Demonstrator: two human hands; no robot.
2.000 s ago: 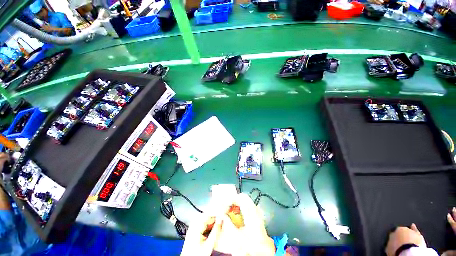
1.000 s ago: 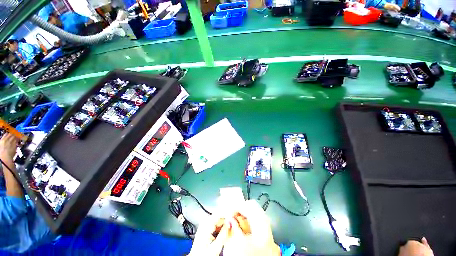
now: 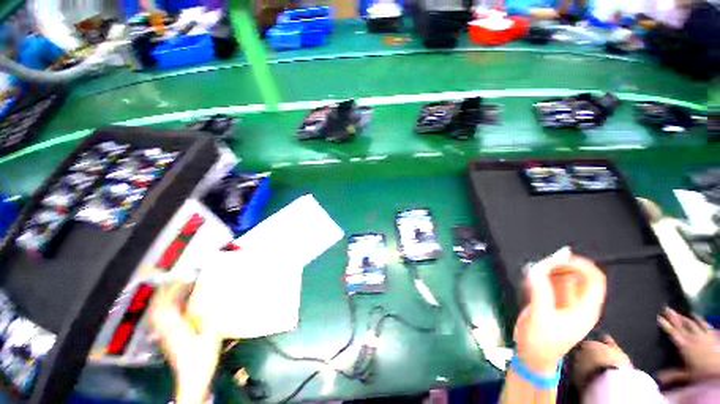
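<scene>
My left hand [image 3: 185, 331] is blurred at the lower left, holding a white sheet [image 3: 249, 300] by its left edge, in front of the power supplies [image 3: 170, 276]. Another white sheet [image 3: 304, 229] lies behind it on the bench. My right hand [image 3: 560, 304], with a blue wristband, is raised over the right tray, fingers curled. A small pale patch shows at its fingertips; blur hides whether it is held. Two open handheld units, a left one [image 3: 366, 263] and a right one [image 3: 417, 235], lie mid-bench with cables attached. A small dark board [image 3: 470, 245] lies beside them.
The black foam tray [image 3: 553, 225] at right holds two boards [image 3: 572, 177]. Another person's hands [image 3: 695, 339] are at its near end. A tilted tray [image 3: 63, 276] with several boards stands at left, beside a blue bin [image 3: 256, 205]. Open housings [image 3: 335, 122] line the belt.
My hands have parted from the front centre: the left moved left with a white sheet, the right moved right over the tray. The view has shifted and blurred.
</scene>
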